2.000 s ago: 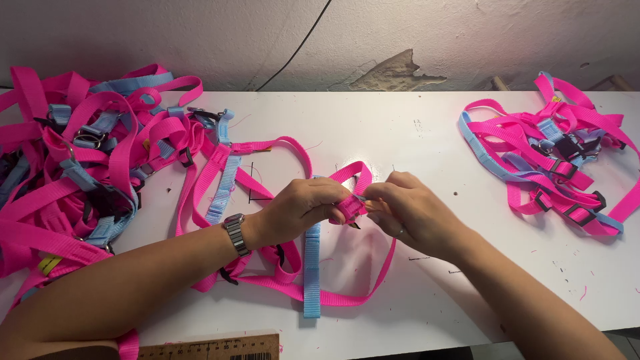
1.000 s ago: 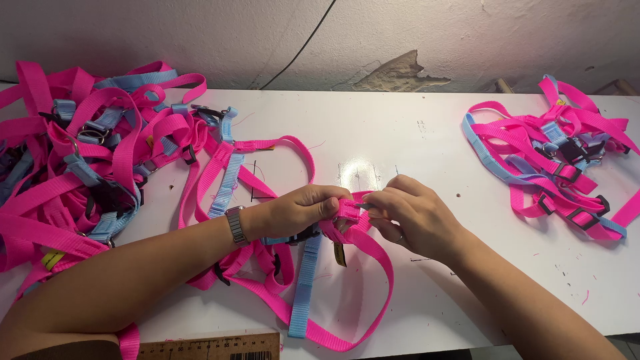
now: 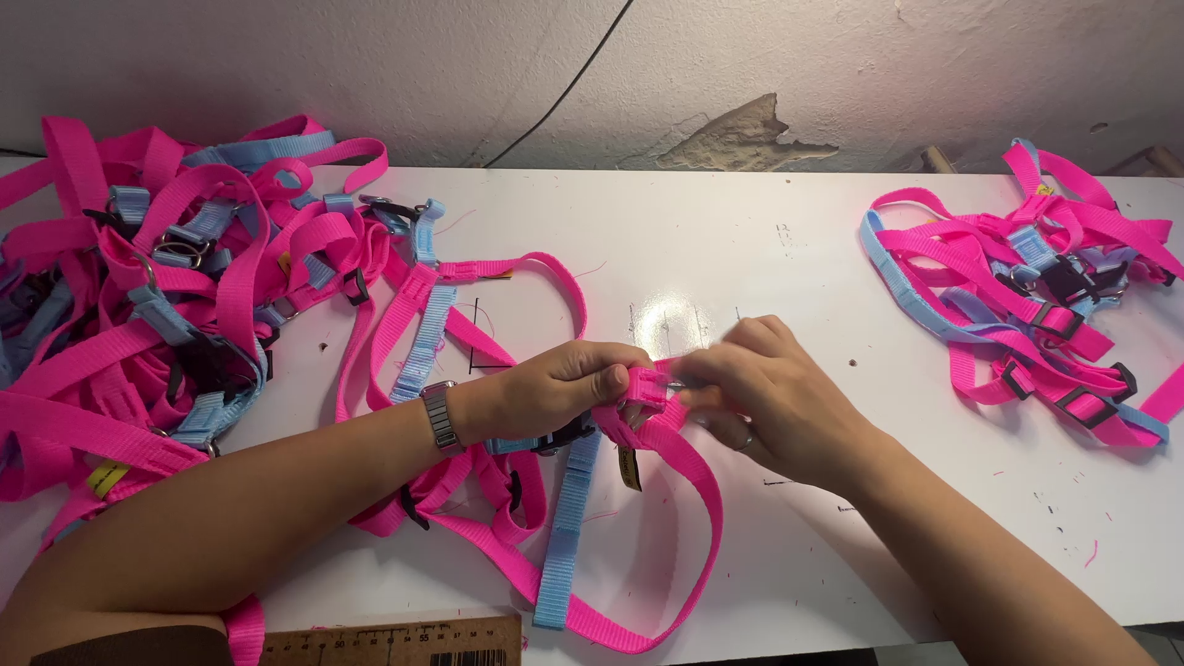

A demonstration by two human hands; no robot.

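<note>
My left hand (image 3: pixel 573 379) pinches a stitched fold of pink webbing (image 3: pixel 650 388) near the middle of the white table. At the right side of this fold, my right hand (image 3: pixel 758 398) has its fingers closed around something small and thin, blurred and mostly hidden. From the fold a wide loop of pink webbing (image 3: pixel 712 536) hangs toward the front edge. A black label (image 3: pixel 630 469) with writing dangles below it. A light blue strap (image 3: pixel 566 536) lies under the left hand, beside a black buckle (image 3: pixel 566 432) partly covered by that hand.
A large heap of pink and blue straps (image 3: pixel 185 250) with metal rings and black buckles covers the left side. A smaller pile of similar straps (image 3: pixel 1017 305) lies at right. A wooden ruler (image 3: pixel 388 643) rests at the front edge. Behind the table (image 3: pixel 795 222) stands a chipped wall (image 3: pixel 754 139).
The black label now hangs down below the fold, where two seconds ago it did not show so. The pink loop has shifted and spreads nearer the front edge. Both hands remain at the webbing.
</note>
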